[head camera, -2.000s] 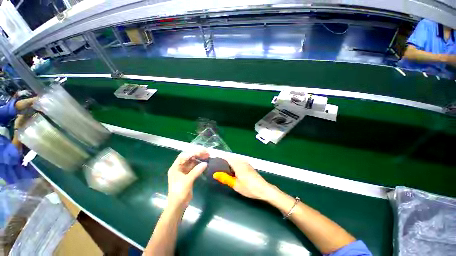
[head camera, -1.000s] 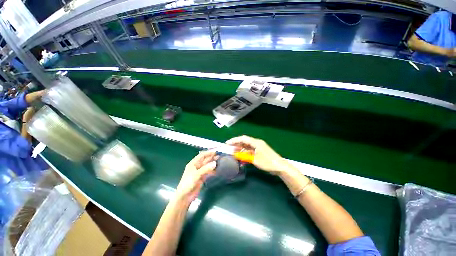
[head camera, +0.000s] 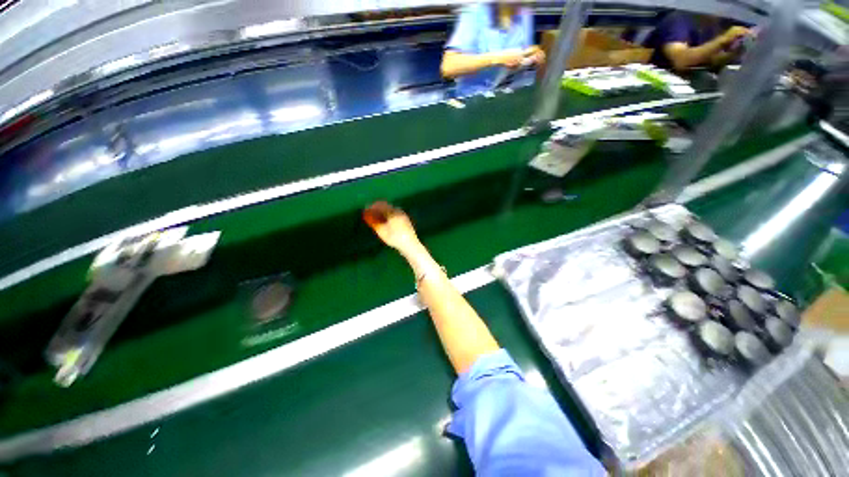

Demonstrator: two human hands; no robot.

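Observation:
My right hand (head camera: 395, 229) reaches out over the green conveyor belt, small and blurred. Its fingers look closed, with an orange-red patch of the hand tool (head camera: 375, 215) and something dark at the fingertips. My left hand is out of the picture. A round dark device in a clear blister shell (head camera: 272, 300) lies on the belt to the left of my hand, blurred. A plastic-lined tray (head camera: 582, 321) stands at the right, with several round dark devices (head camera: 689, 306) grouped on its right part.
White retail packs (head camera: 112, 298) lie overlapped on the belt at left. More packs (head camera: 561, 155) lie farther up the belt. A metal post (head camera: 721, 121) rises behind the tray. Ribbed clear stacks (head camera: 791, 419) stand at lower right. A person in blue (head camera: 489, 42) and another in dark clothing are across the line.
The view has swung right, bringing the tray into sight. My right hand has left the near surface and stretched over the belt. My left hand and the device between my hands have gone from view.

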